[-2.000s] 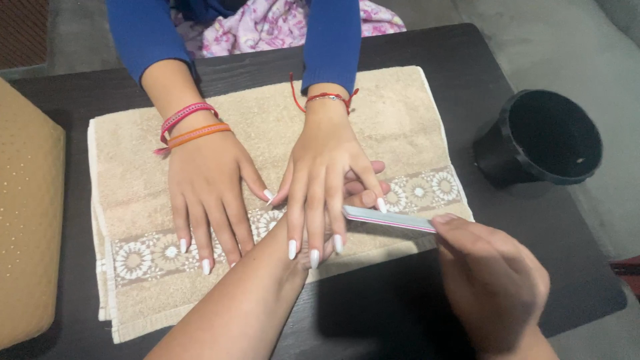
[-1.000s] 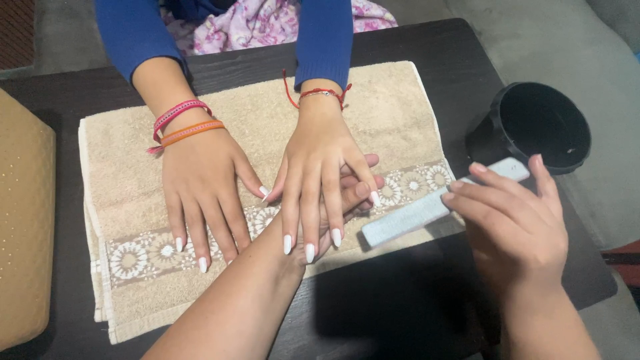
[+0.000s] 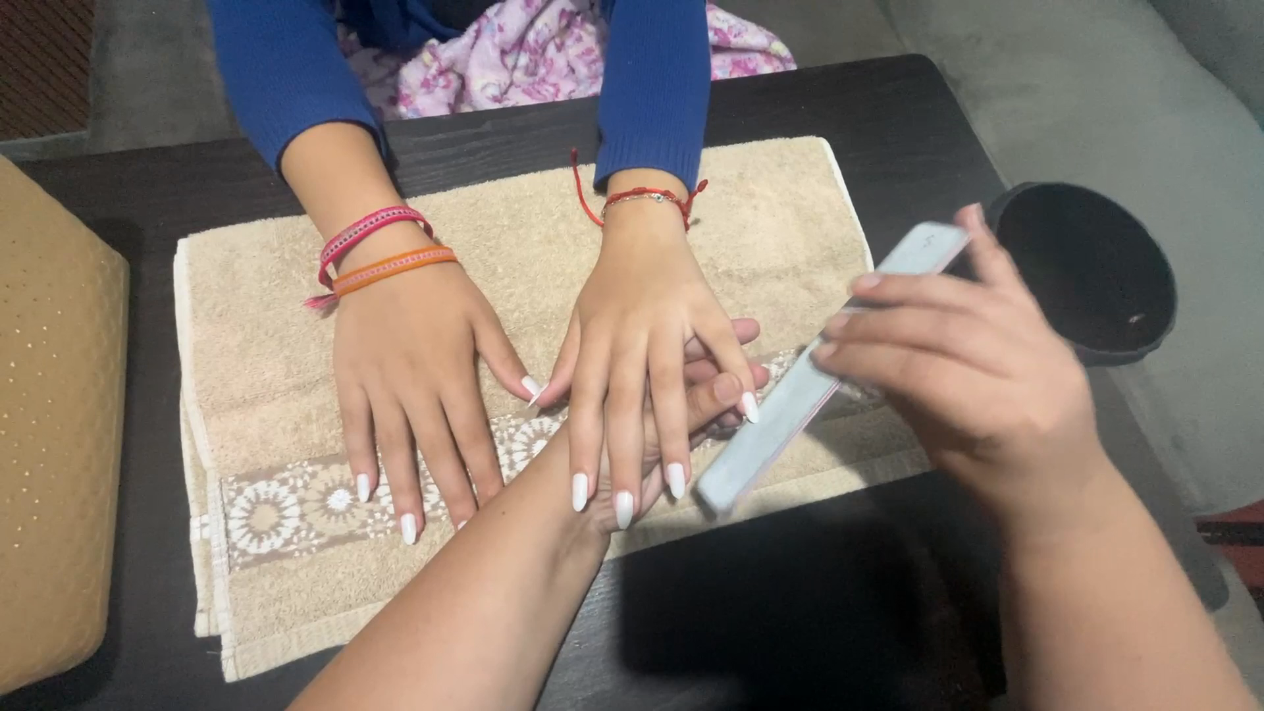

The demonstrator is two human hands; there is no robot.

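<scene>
My right hand (image 3: 973, 365) holds a pale grey nail file (image 3: 780, 420), which slants down to the left with its lower end beside the little finger of another person's hand (image 3: 642, 336). That hand lies palm down over my left hand (image 3: 691, 405), whose fingers curl up around its little-finger side; my palm is mostly hidden. The person's other hand (image 3: 415, 365) rests flat on a beige towel (image 3: 770, 237), with a pink and an orange bracelet at its wrist. A red string bracelet (image 3: 647, 196) circles the wrist nearer my file. Long white nails show on both of the person's hands.
The towel, with a patterned band, covers part of a dark wooden table (image 3: 869, 109). A black round container (image 3: 1086, 267) stands at the right edge, behind my right hand. At the far left is a tan textured object (image 3: 59, 425). The person's blue sleeves (image 3: 652, 89) reach in from the far side.
My right hand has lifted and turned; the file, nearly level and at the little fingernail two seconds ago, now slants steeply and shows its broad face. The person's hands and my left hand have hardly moved.
</scene>
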